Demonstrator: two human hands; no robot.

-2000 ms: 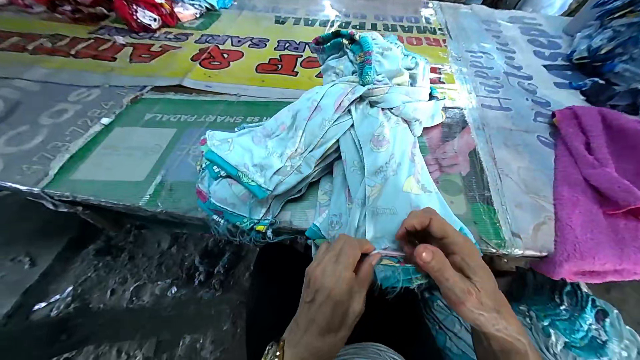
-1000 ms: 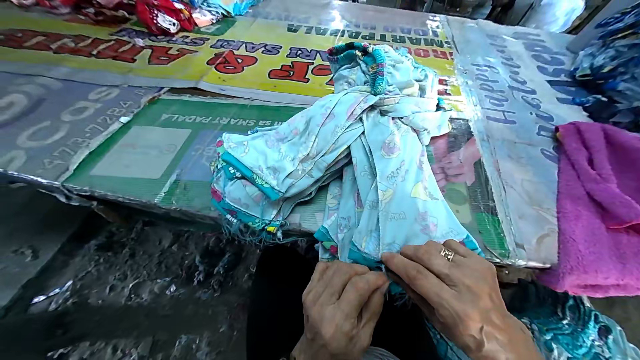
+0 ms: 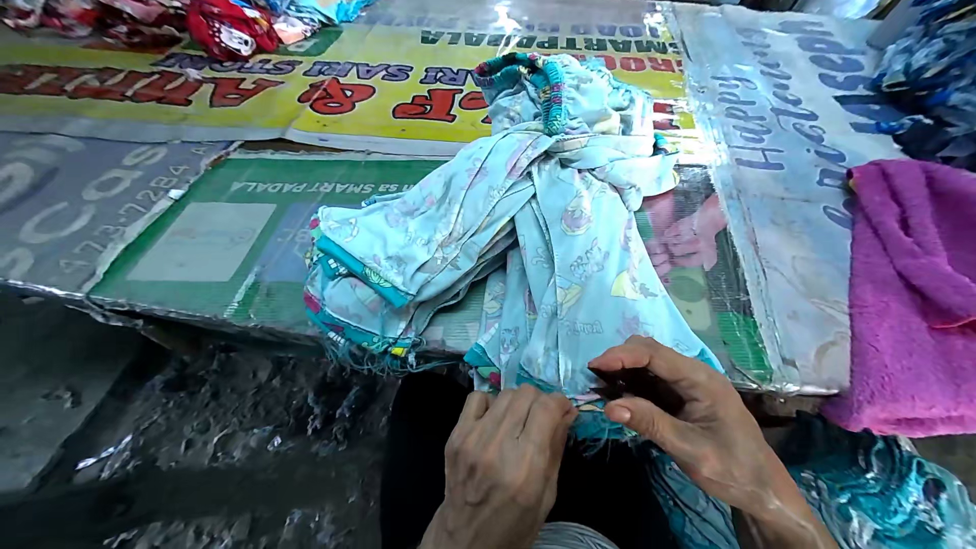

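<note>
A bundle of pale blue printed fabric garments (image 3: 579, 252) with teal trim lies across the table and hangs toward me at its front edge. At the hem, my left hand (image 3: 507, 450) has its fingers closed on the teal edge of the cloth. Just right of it my right hand (image 3: 679, 412) is raised at the hem, with thumb and fingers apart; a small dark object may be between them, but shadow hides it. Frayed teal threads hang below the hem. At the bundle's far end is a gathered teal band (image 3: 554, 95).
Printed tarpaulins (image 3: 358, 107) bearing writing cover the table. A magenta towel (image 3: 907, 297) hangs at the right edge, above a heap of teal cloth (image 3: 884, 488). Red cloth (image 3: 229, 30) lies at the back left, dark blue cloth (image 3: 930, 84) at the back right.
Since one second ago my right hand has turned and its thumb and fingers have parted from the hem. My left hand stays at the hem.
</note>
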